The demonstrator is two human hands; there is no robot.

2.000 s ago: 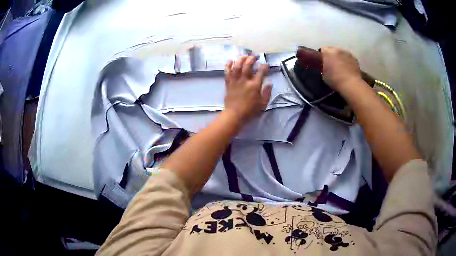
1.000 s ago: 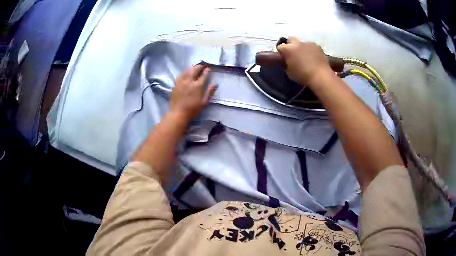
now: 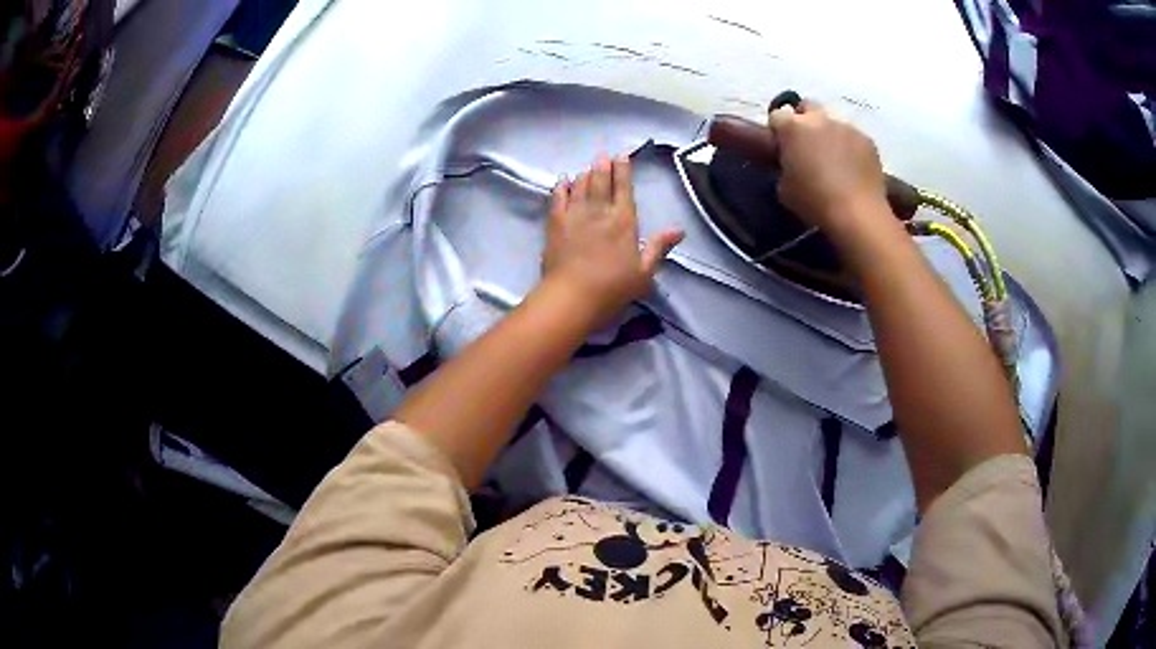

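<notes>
A garment body [image 3: 494, 241] lies wrong side up, its pale lilac interfacing showing, with dark purple seam strips running across it toward me. My right hand [image 3: 827, 162] is closed on the brown handle of a steam iron [image 3: 751, 209]. The iron's dark body with its pale rim rests on the upper right part of the cloth, its tip pointing left. My left hand [image 3: 601, 238] lies palm down on the cloth left of the iron, thumb spread. It holds nothing. Cloth under the iron and under my left hand is hidden.
The white padded pressing table [image 3: 368, 76] reaches behind the garment. Yellow-green iron hoses [image 3: 966, 235] and a braided sleeve run down the right side. Another purple and pale garment piece [image 3: 1078, 140] lies at the far right. Dark cloth and clutter lie beyond the table's left edge.
Since one second ago my left hand and the iron have both shifted to the right in the view. The view has turned, and more of the garment's left end shows smoothed out.
</notes>
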